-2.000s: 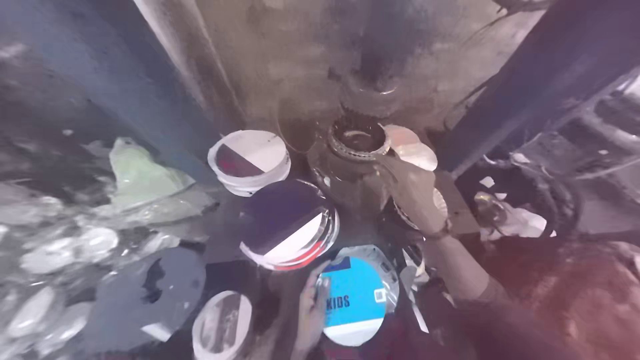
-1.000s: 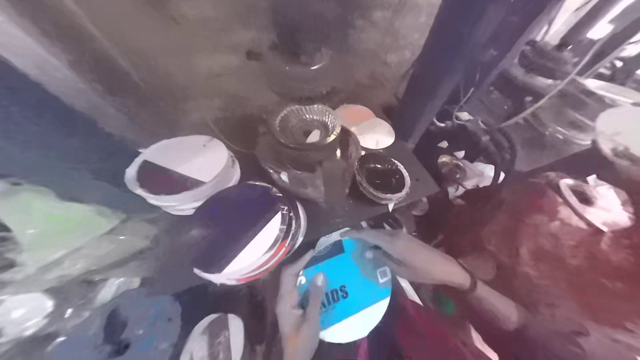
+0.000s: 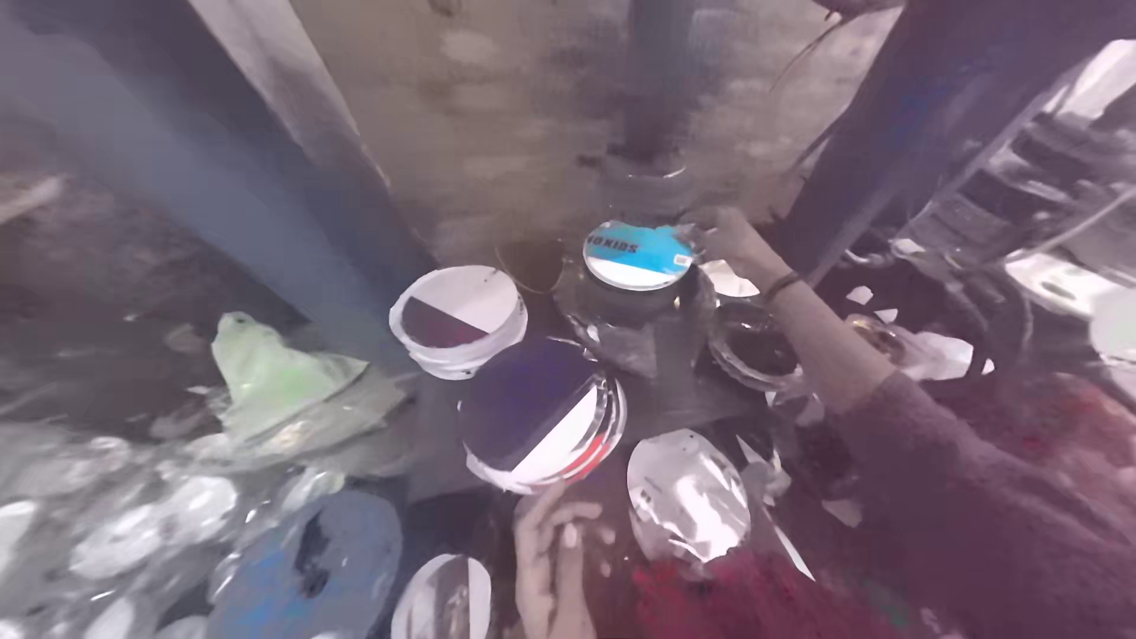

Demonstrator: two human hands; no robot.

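Note:
My right hand [image 3: 723, 241] is at the right edge of a blue-and-white printed disc [image 3: 637, 257], which lies over the round top of a dark metal machine die [image 3: 635, 315]. My left hand [image 3: 557, 559] is empty with bent, spread fingers, just below a stack of dark purple and white discs [image 3: 537, 413]. A second stack of white and maroon discs [image 3: 459, 311] stands behind it to the left. To the right of my left hand is a pile of shiny silver round sheets [image 3: 690, 497].
A dark ring-shaped holder [image 3: 754, 344] sits right of the die. Blue-grey machine posts [image 3: 222, 169] rise on both sides. A pale green plastic bag [image 3: 275, 377] and silvery formed pieces [image 3: 160, 524] lie at the left. A worn blue round seat [image 3: 311, 568] is at lower left.
The blue disc, held in both hands a second ago, has moved forward onto the die with my right hand. My left hand has let go of it and stays low.

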